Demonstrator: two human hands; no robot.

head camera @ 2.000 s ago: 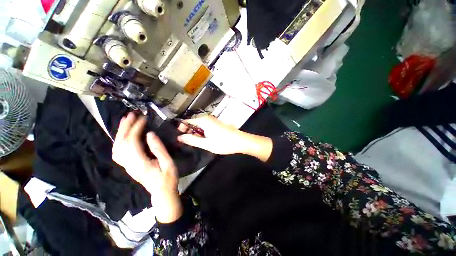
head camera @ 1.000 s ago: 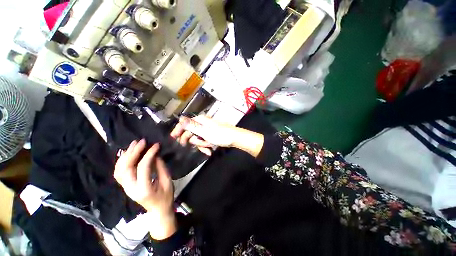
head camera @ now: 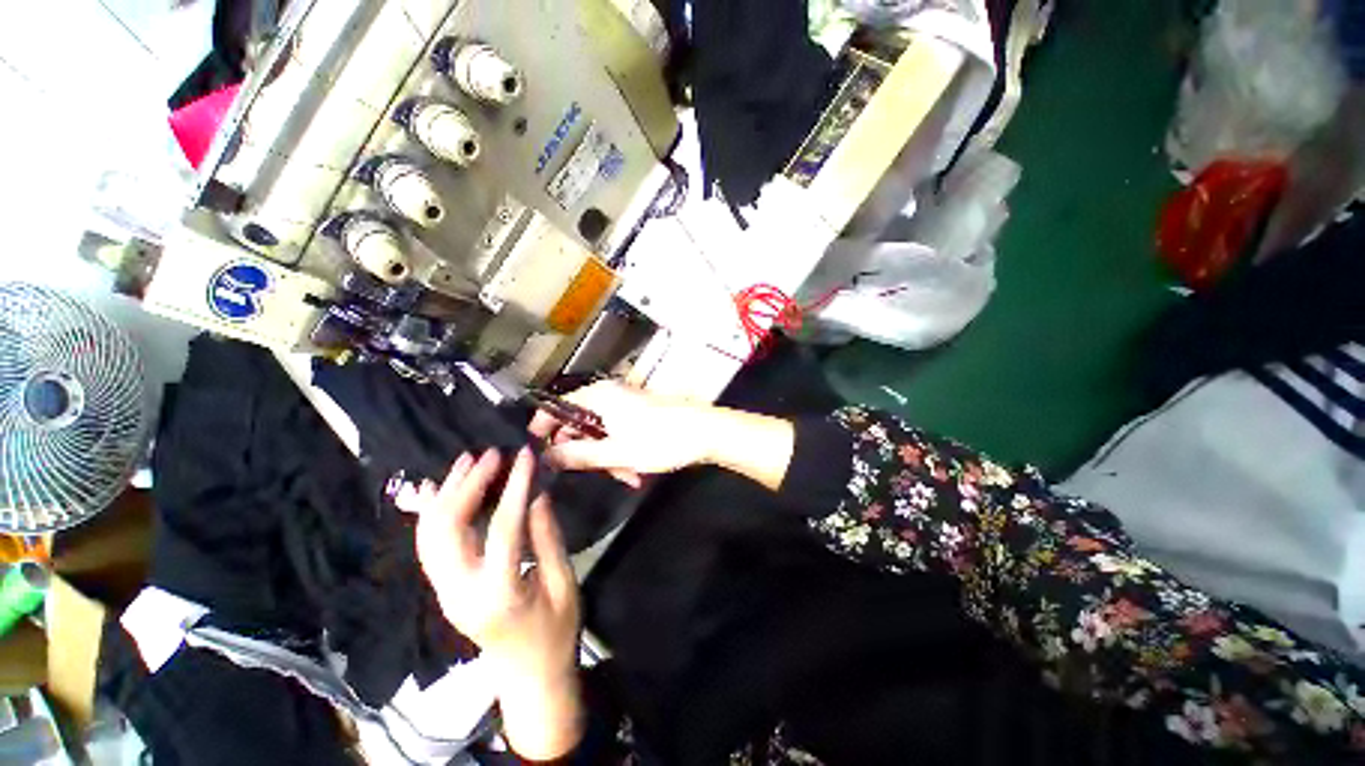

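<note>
The black fabric piece (head camera: 434, 427) lies below the needle area (head camera: 404, 341) of the cream overlock machine (head camera: 562, 75). My right hand (head camera: 644, 434) is at the fabric's right side, beside the machine front, and holds small dark reddish thread snips (head camera: 572, 415). Their tip points toward the needle area. My left hand (head camera: 502, 576) is over the fabric, lower left of my right hand, with bent fingers. Whether it pinches the fabric is unclear. A small pale thing (head camera: 401, 491) shows at its fingertips. The fabric's edge is hard to separate from the black clothing.
A black heap (head camera: 225, 494) lies left, with a white-grey strip (head camera: 285, 659) across it. A fan (head camera: 57, 401) stands at the far left. Red thread (head camera: 767, 314) is on the table edge above a white plastic bag (head camera: 928, 292). Dark pieces (head camera: 749, 97) lie beyond the machine.
The view has shifted, showing more of the fan. My left hand's fingers are more bent and nearer my right hand. The snips, hardly visible one second ago, show clearly again.
</note>
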